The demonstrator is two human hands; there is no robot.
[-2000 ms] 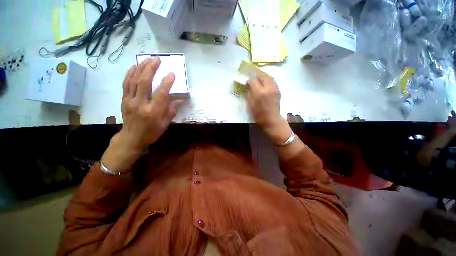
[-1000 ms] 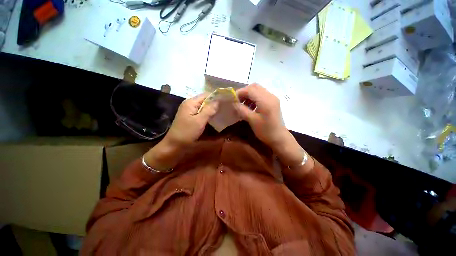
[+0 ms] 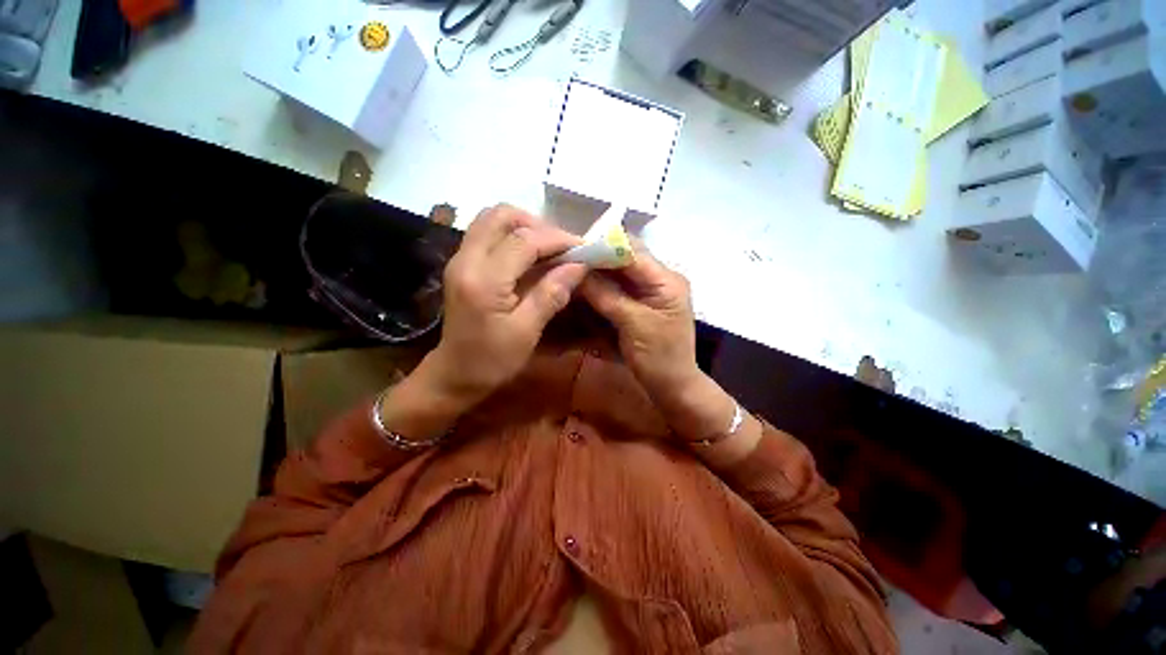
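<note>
A small label sheet point(image 3: 604, 247), white with yellow backing, is bent between my two hands, in front of the table edge. My left hand point(image 3: 500, 294) pinches its left side between thumb and fingers. My right hand point(image 3: 650, 317) holds its right side from below. The fingers hide part of the sheet. An open white retail box point(image 3: 614, 143) sits on the table just beyond my hands; its inside looks plain white.
A white box with a yellow seal point(image 3: 343, 79) stands at the left. Black cords point(image 3: 518, 36), a narrow strip point(image 3: 734, 91), yellow label sheets point(image 3: 887, 122) and stacked boxes point(image 3: 1024, 211) lie behind and right. A cardboard carton point(image 3: 134, 441) is below left.
My left hand has moved off the open box to the label sheet. The sheet came from the right with my right hand and is now bent between both hands. The view has turned.
</note>
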